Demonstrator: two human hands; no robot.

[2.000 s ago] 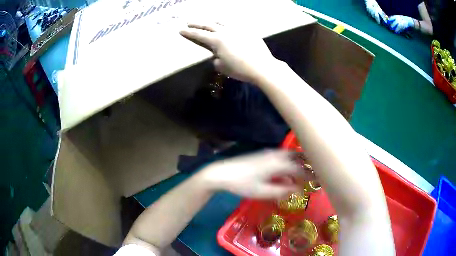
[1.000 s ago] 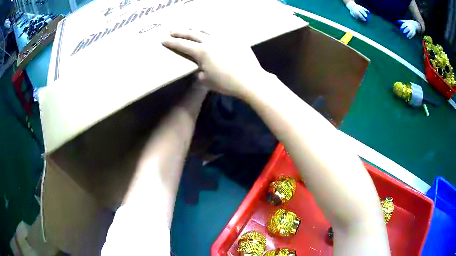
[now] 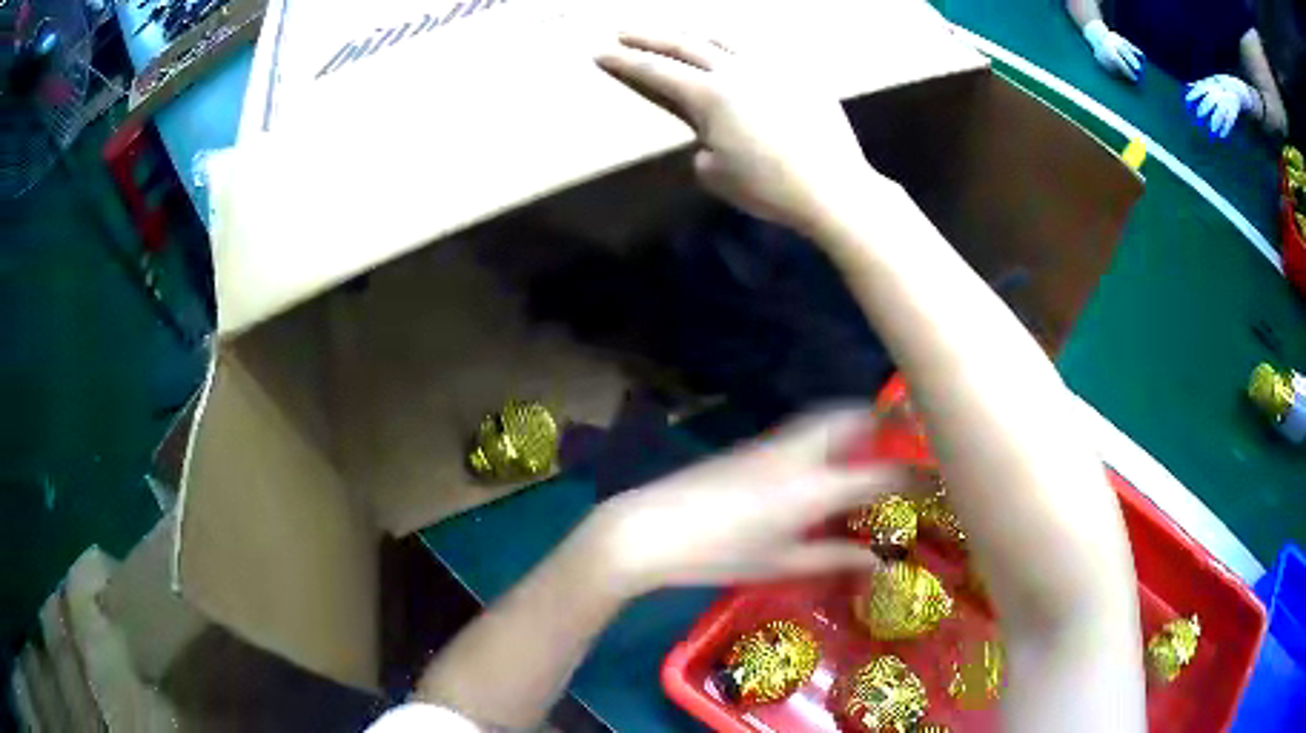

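Observation:
The large cardboard carton [image 3: 501, 158] lies on its side with its mouth towards me. My right hand [image 3: 766, 136] lies on its upper panel at the front edge, fingers on top, gripping it. A dark heap of black pieces [image 3: 745, 308] is inside, and one gold shell [image 3: 519, 441] lies at the mouth beside a dark flat piece [image 3: 623, 444]. My left hand [image 3: 759, 501] is blurred over the left rim of the red tray [image 3: 1060, 723], fingers apart, with nothing seen in it. Several gold shells [image 3: 905, 599] lie in the tray, partly hidden by my right forearm.
A blue tray [image 3: 1282, 666] stands right of the red tray. On the green table [image 3: 1174, 344] a gold shell with a pale part [image 3: 1275, 390] lies at the far right, near a red basket [image 3: 1293, 236]. A person's gloved hands [image 3: 1220, 103] rest opposite. Cardboard [image 3: 108, 630] is stacked lower left.
My left hand has come out of the carton to the red tray. A gold shell now shows at the carton mouth. My right hand stays on the carton. The view has shifted.

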